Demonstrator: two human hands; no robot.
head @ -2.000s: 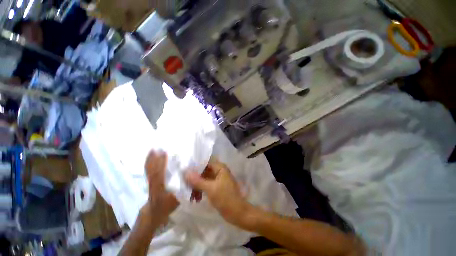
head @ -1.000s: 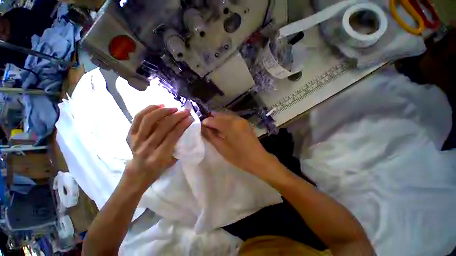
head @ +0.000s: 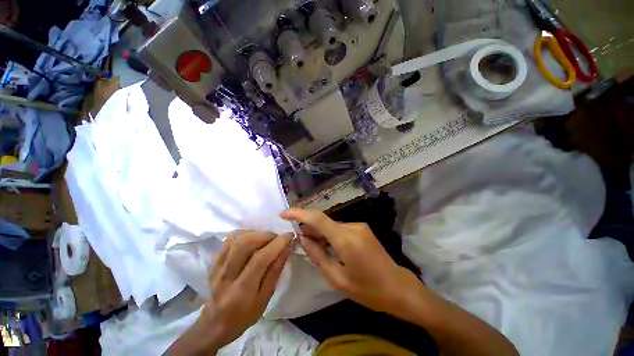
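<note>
The white garment piece lies over the bed of the overlock machine and runs from the lit needle area down to my hands. My left hand pinches its edge with the fingertips. My right hand pinches the same edge just to the right, the fingertips of both hands nearly touching. The hands are below the needle area, near the table's front edge. Flat white cut pieces lie stacked at the left. The presser foot is too small and glared to make out.
A white tape roll sits right of the machine, its strip running to it. Scissors with orange and red handles lie far right. White fabric is heaped at lower right. Larger white rolls stand at far left.
Both hands have moved down from the needle area, toward the wearer. The garment piece now lies spread between needle area and fingertips, where it hung bunched between the hands before.
</note>
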